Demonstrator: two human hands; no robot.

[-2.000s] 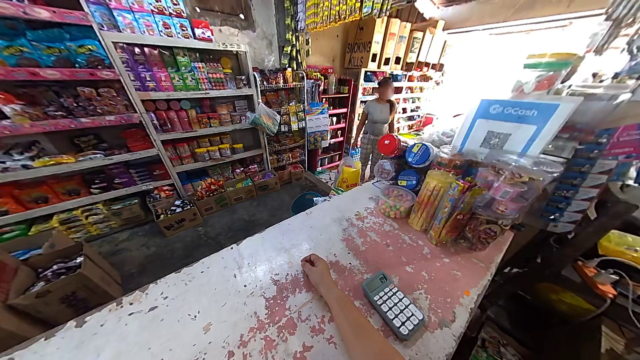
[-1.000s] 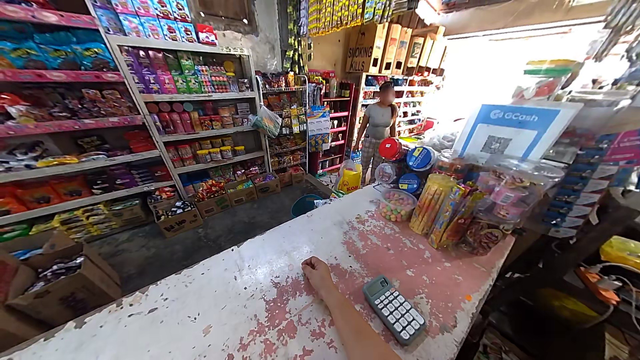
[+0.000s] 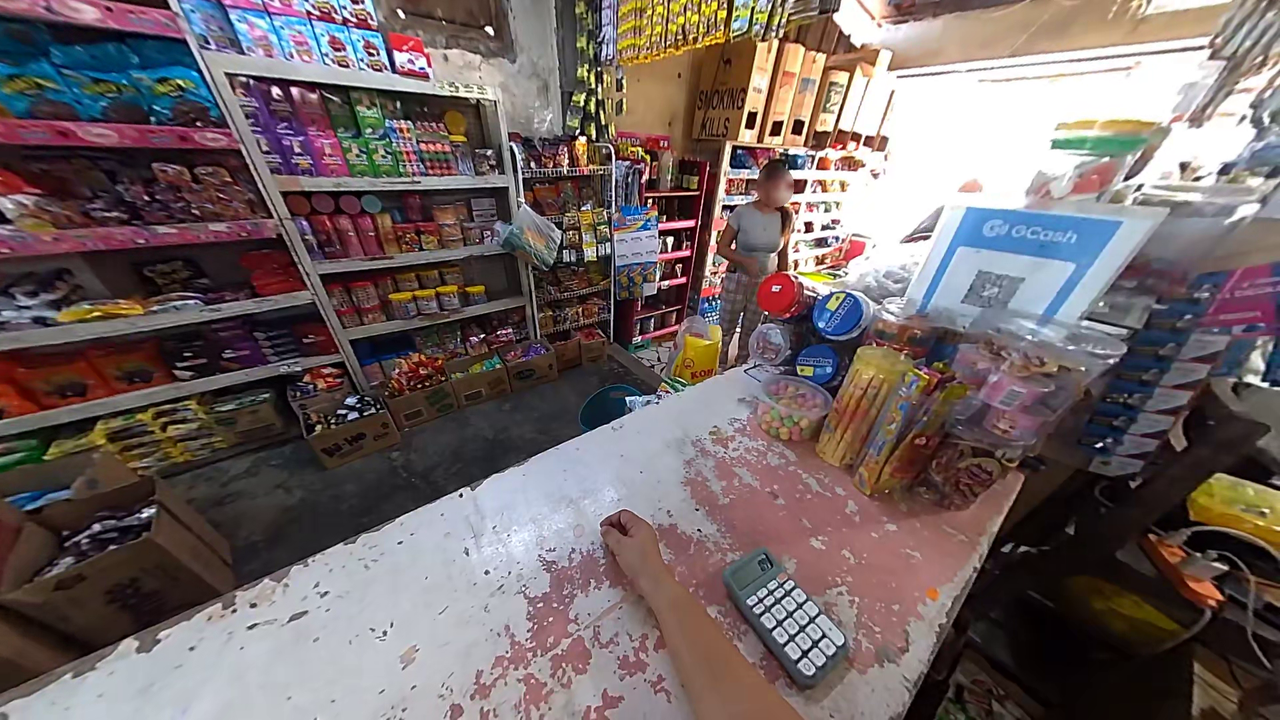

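My right hand [image 3: 632,548] rests on the worn counter top [image 3: 540,540], whose white and pink paint is peeling. Its fingers are curled in, and no object shows in them. The forearm comes in from the bottom edge, right of the middle. Just right of the forearm lies a grey-green calculator [image 3: 787,618] with white keys, not touched by the hand. Farther back on the counter stand a clear tub of coloured round candies [image 3: 790,408] and upright packs of stick-shaped snacks [image 3: 866,405]. My left hand is out of view.
Lidded jars [image 3: 840,315] and a payment sign [image 3: 1030,262] stand at the counter's far right. A person [image 3: 762,235] stands beyond it. Stocked shelves [image 3: 410,183] line the left wall, above open cardboard boxes [image 3: 345,440]. An orange power strip [image 3: 1182,570] is at the lower right.
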